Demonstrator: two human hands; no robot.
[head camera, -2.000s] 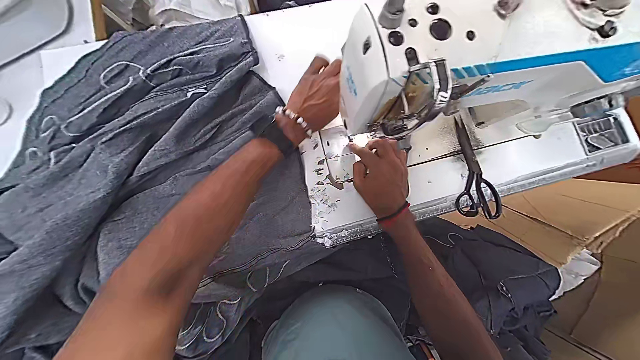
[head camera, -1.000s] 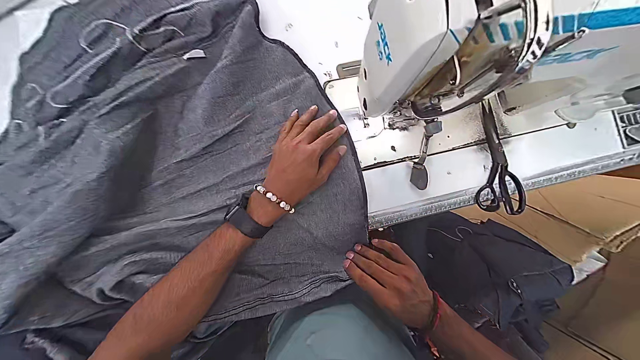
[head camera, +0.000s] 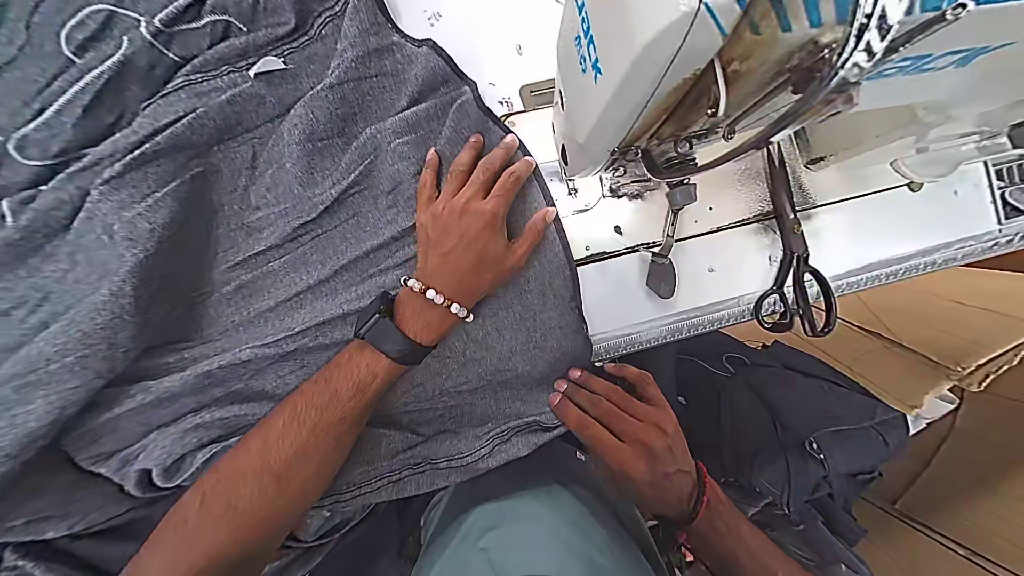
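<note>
A grey fabric piece (head camera: 320, 240) with a dark bound edge lies spread over the left of the sewing table. My left hand (head camera: 472, 216) rests flat on it, fingers apart, close to the curved edge. My right hand (head camera: 632, 432) is at the lower right corner of the fabric, its fingertips touching the edge by the table's front; whether it pinches the cloth I cannot tell. To the right of the fabric stands a white Jack sewing machine (head camera: 640, 72), its presser foot area (head camera: 628, 182) beside the cloth, not on it.
Black-handled scissors (head camera: 792, 264) lie below the machine arm, handles over the table's front edge. A metal lever (head camera: 662, 272) hangs left of them. A measuring tape (head camera: 880, 276) runs along that edge. Dark garments (head camera: 784, 424) and cardboard (head camera: 920, 328) are below at the right.
The grey fabric now covers the table part left of the needle that showed two seconds ago. Both hands have moved from beside the needle onto the cloth and its corner. The view has come closer.
</note>
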